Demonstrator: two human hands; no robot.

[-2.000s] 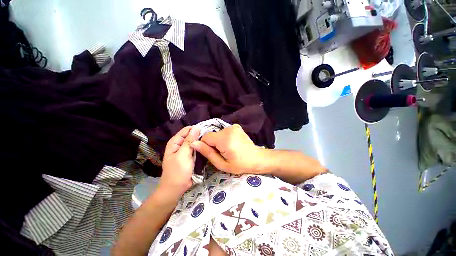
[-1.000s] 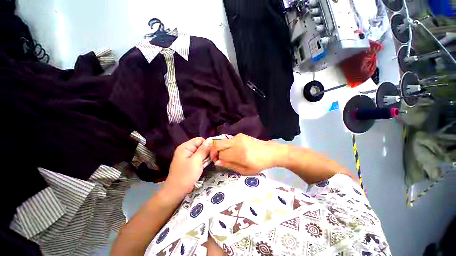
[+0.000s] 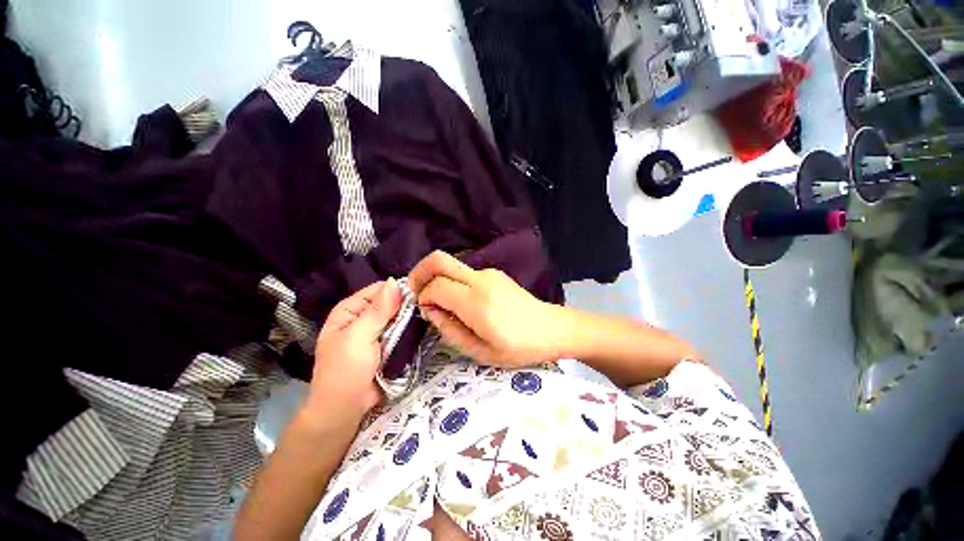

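Observation:
A purple top [image 3: 423, 159] with a striped collar and placket lies in front of me on a black hanger [image 3: 306, 42]. A pale striped band [image 3: 389, 370], held as a loop with dark cloth inside, is near my lap. My left hand [image 3: 354, 343] pinches the band from its left side, thumb and fingers at its upper edge. My right hand [image 3: 481, 312] is at the upper right of the band, fingers curled on or beside its edge. Whether a tool is inside the right hand is hidden.
A pile of matching tops [image 3: 95, 243] with striped hems lies at left. A long black garment [image 3: 544, 127] lies right of the top. Beyond are a grey-white sewing machine [image 3: 714, 53], a red bag [image 3: 763, 111], a black ring [image 3: 660, 173] and a thread cone [image 3: 793, 223].
The hands were close together over the band; now my right hand sits slightly higher and the band's loop shows open below. The band was mostly hidden one second ago. The view has shifted slightly.

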